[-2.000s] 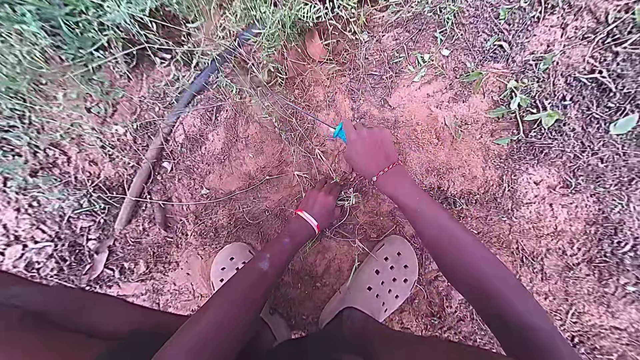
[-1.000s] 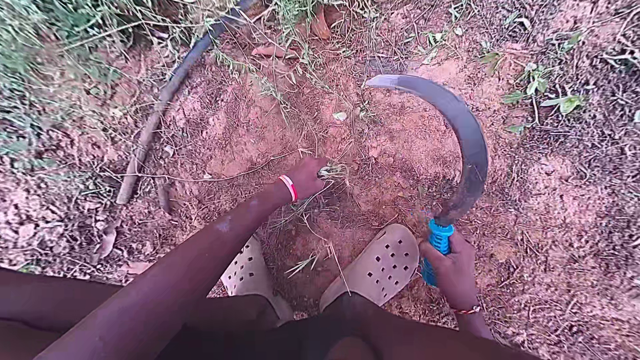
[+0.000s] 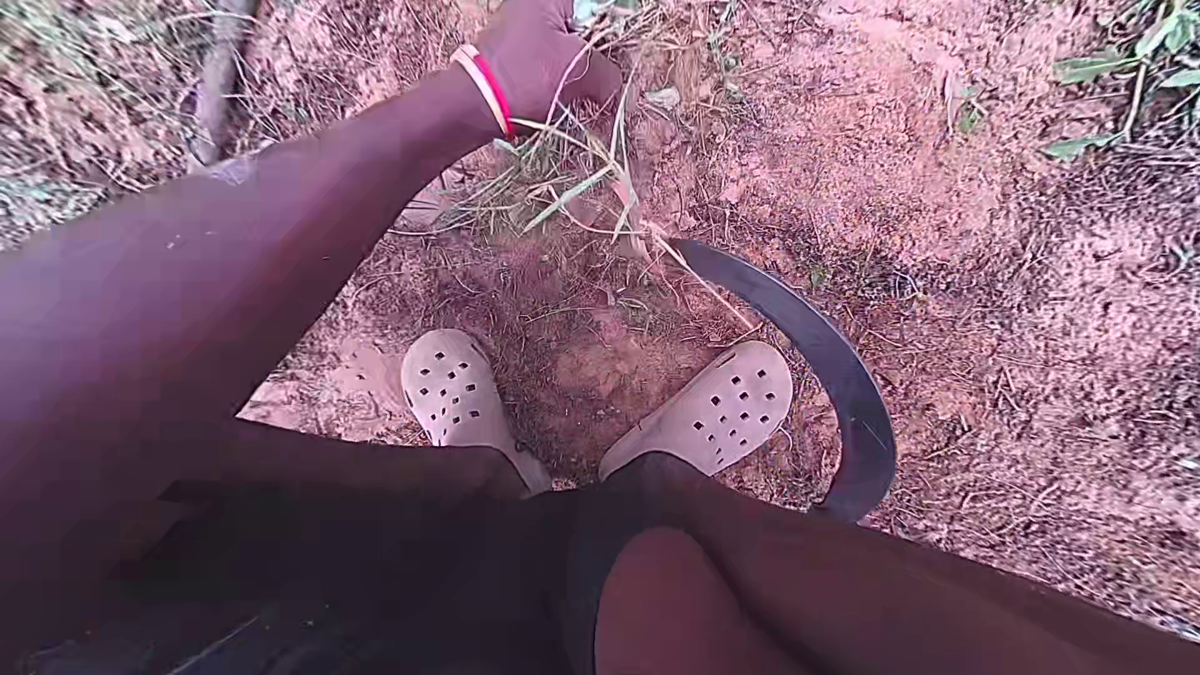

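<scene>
My left hand (image 3: 553,61), with a red and white band at its wrist, is at the top of the head view, its fingers closed on a tuft of cut grass (image 3: 572,178). Blades and stems hang from it toward my feet. A sickle's curved dark blade (image 3: 844,384) lies to the right of my right shoe, its tip near the hanging stems. The sickle's handle is hidden behind my right leg. My right hand is not visible.
Two beige perforated clogs (image 3: 450,389) (image 3: 741,403) stand on reddish bare soil (image 3: 600,366). A dark pipe or branch (image 3: 220,80) lies at upper left. A leafy weed (image 3: 1139,70) grows at upper right.
My left hand has moved up and away from my feet, with grass in it. The sickle's blade now sits lower, beside my right shoe, and my right hand has gone out of sight. The view has shifted.
</scene>
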